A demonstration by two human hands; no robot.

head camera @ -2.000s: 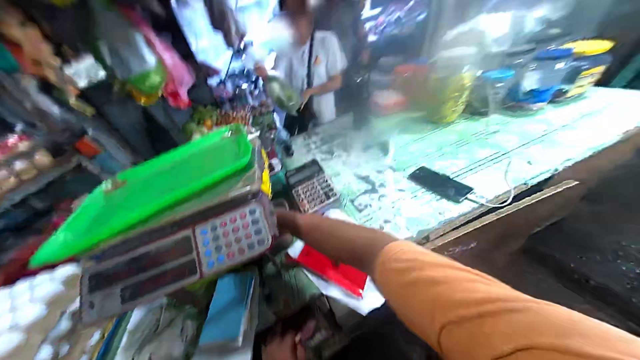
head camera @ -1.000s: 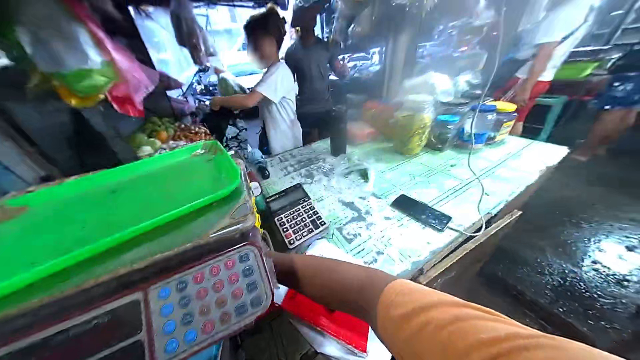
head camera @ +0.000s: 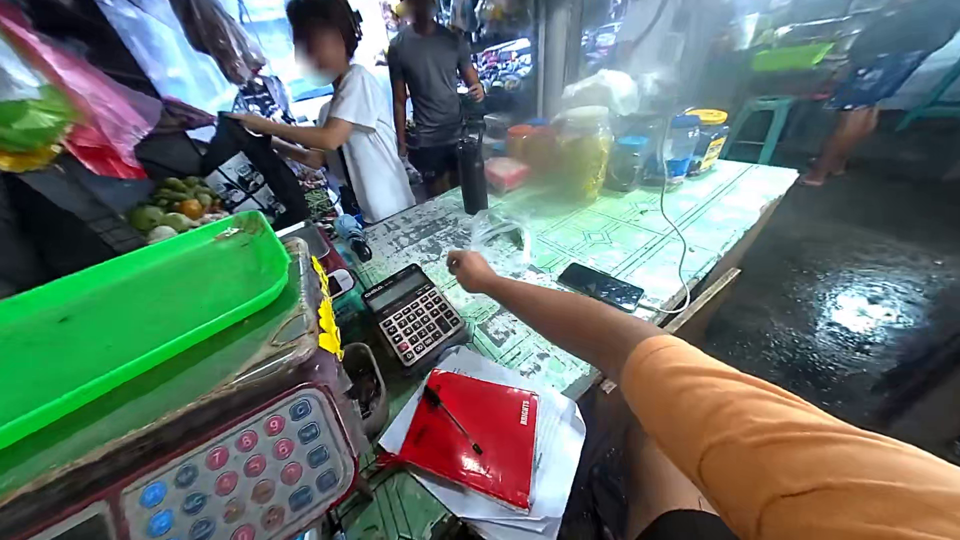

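My right hand (head camera: 471,271) is over the patterned tabletop (head camera: 600,232), its fingers curled, beside a clear plastic bag (head camera: 504,238); whether it holds anything is unclear. Left of it lies a desk calculator (head camera: 415,315), and to its right a smartphone (head camera: 600,286) with a white cable attached. Nearer me, a black pen (head camera: 453,420) rests on a red notebook (head camera: 476,439) over white papers (head camera: 561,442). At the left stands a weighing scale (head camera: 247,465) with a green tray (head camera: 142,307) on top. My left hand is out of view.
A black bottle (head camera: 472,169) and several lidded jars (head camera: 585,150) stand at the table's back. Across the table are a person in white (head camera: 367,142) holding a black bag (head camera: 259,161) and a person in grey (head camera: 431,86). A green stool (head camera: 761,127) stands on wet floor.
My right hand, hidden beside the scale before, now reaches out over the table past the calculator. The red notebook shows more fully. The person in white now holds a black bag.
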